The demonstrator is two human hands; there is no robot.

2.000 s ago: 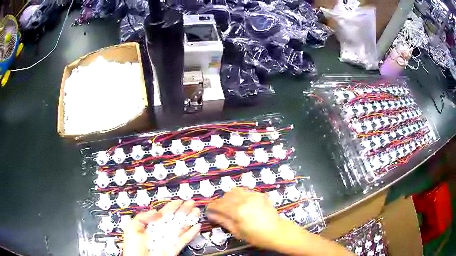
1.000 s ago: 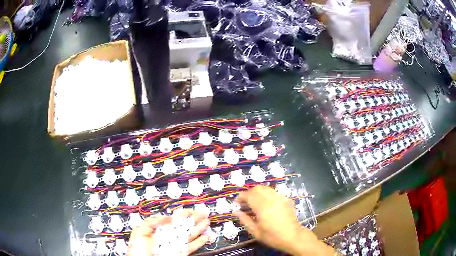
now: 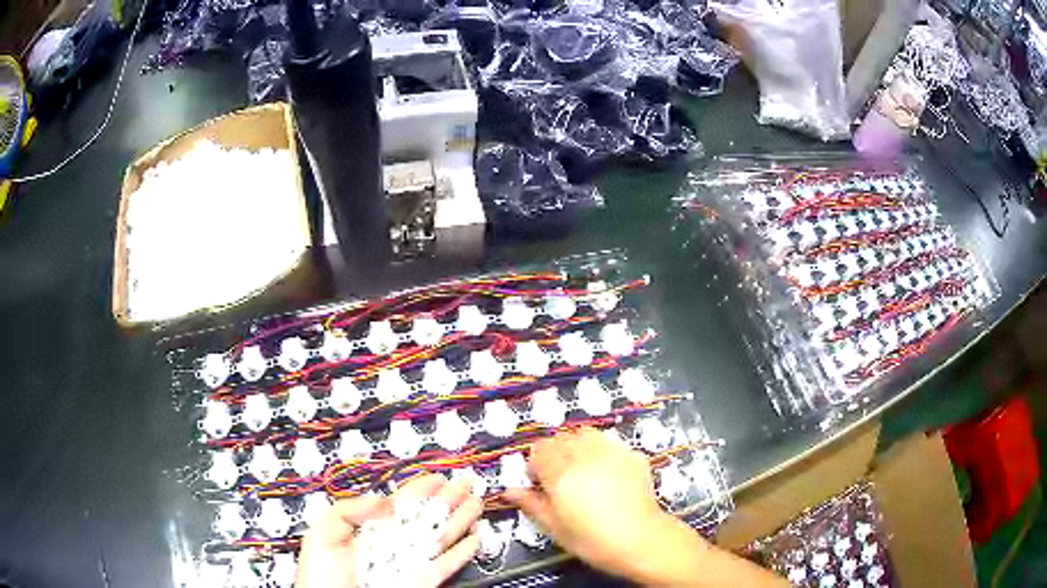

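Note:
A clear blister tray (image 3: 700, 459) lies in front of me with rows of white wired modules (image 3: 403, 438) and red, yellow and purple wires between the rows. My left hand (image 3: 333, 549) is palm up over the tray's near edge, with small white caps (image 3: 402, 540) heaped in the cupped palm. My right hand (image 3: 580, 488) is palm down over the lower rows, just right of my left hand. Its fingertips are bent down at a module in the fourth row. Whether they hold a cap cannot be seen.
An open brown box (image 3: 121, 247) of white caps stands back left, beside a black post (image 3: 339, 138) and a white-grey device (image 3: 454, 121). Bagged dark parts (image 3: 540, 109) lie behind. A second tray stack (image 3: 792, 356) is at right, above an open carton (image 3: 918, 505).
My right hand first moved right along the tray, then slightly back left and down. My left hand still cups the caps. The view has shifted a little.

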